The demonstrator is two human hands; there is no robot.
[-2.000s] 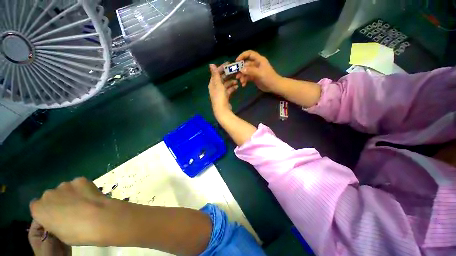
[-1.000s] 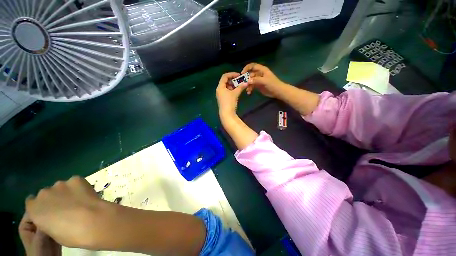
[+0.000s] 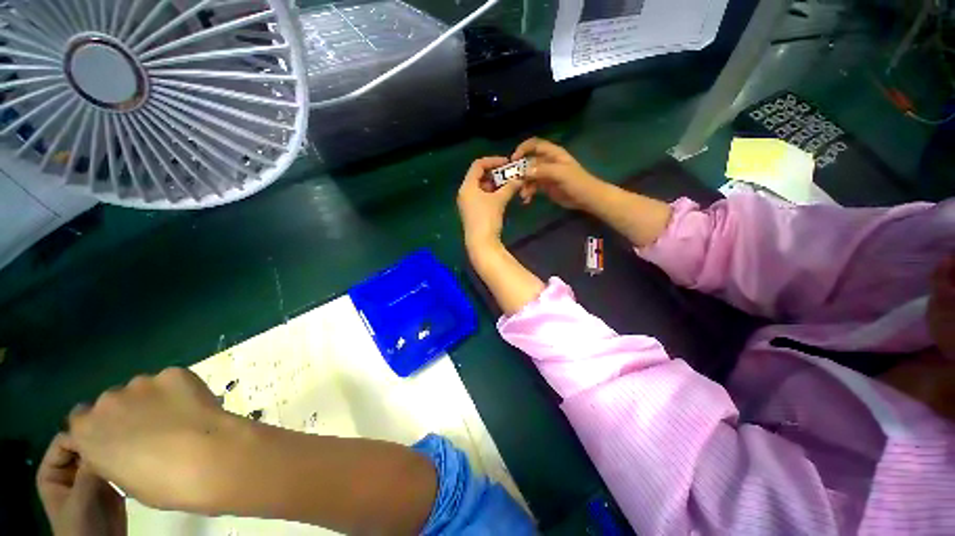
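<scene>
My right hand, below a blue sleeve, is at the lower left with its back to the camera and its fingers curled away. My left hand is cut off by the bottom edge and partly covered by my right hand. The fingers meet at the left edge; whether they hold anything is hidden. The white work mat lies under and beside my right arm. Small dark parts lie loose on it.
A blue bin with a few small parts overlaps the mat's corner. A white fan stands at upper left. A person in pink sleeves holds a small white-silver unit; another unit lies on a dark mat.
The view has shifted, so the fan shows further right and lower. My hands stay together in much the same pose. The neighbour's hands still hold the unit, now at a different tilt.
</scene>
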